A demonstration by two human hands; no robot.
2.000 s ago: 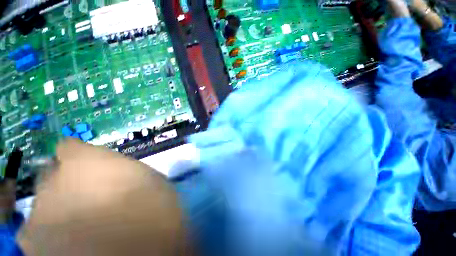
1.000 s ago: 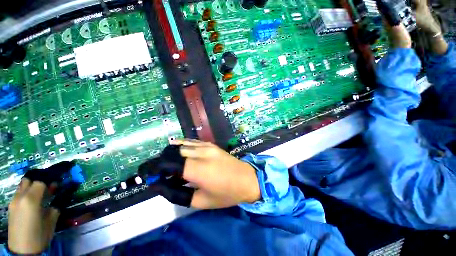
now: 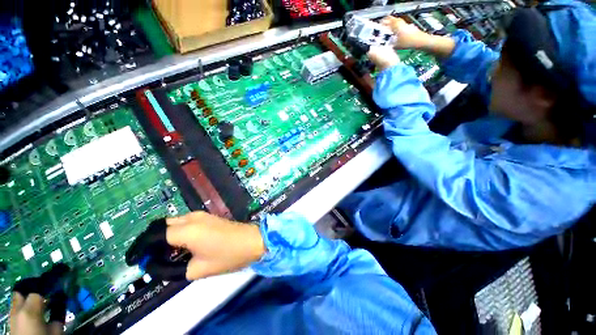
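A green circuit board [image 3: 131, 194] lies in a black-framed carrier at the left. My right hand [image 3: 202, 248], with black coverings on its fingers, is over the board's near edge, with its fingers closed together around a small blue part [image 3: 142, 262] that shows at the fingertips. My left hand [image 3: 39, 304], also with black finger coverings, is low at the left and cut off by the picture's edge. Blue box components [image 3: 83, 298] sit on the board beside its fingers. Whether it holds anything is hidden. A white finned block [image 3: 101, 156] sits on the board.
A red-brown crossbar [image 3: 204, 188] separates this board from a second board [image 3: 304, 114]. The silver-white rail [image 3: 353, 173] runs along the near side. Behind are a cardboard box [image 3: 215, 33] and a bin of blue parts [image 3: 14, 52]. A person in blue [image 3: 457, 170] works at the right.
The view has shifted, bringing bins, the cardboard box and more of the neighbouring person into sight. My right hand has moved left along the board's near edge. My left hand is now partly out of frame.
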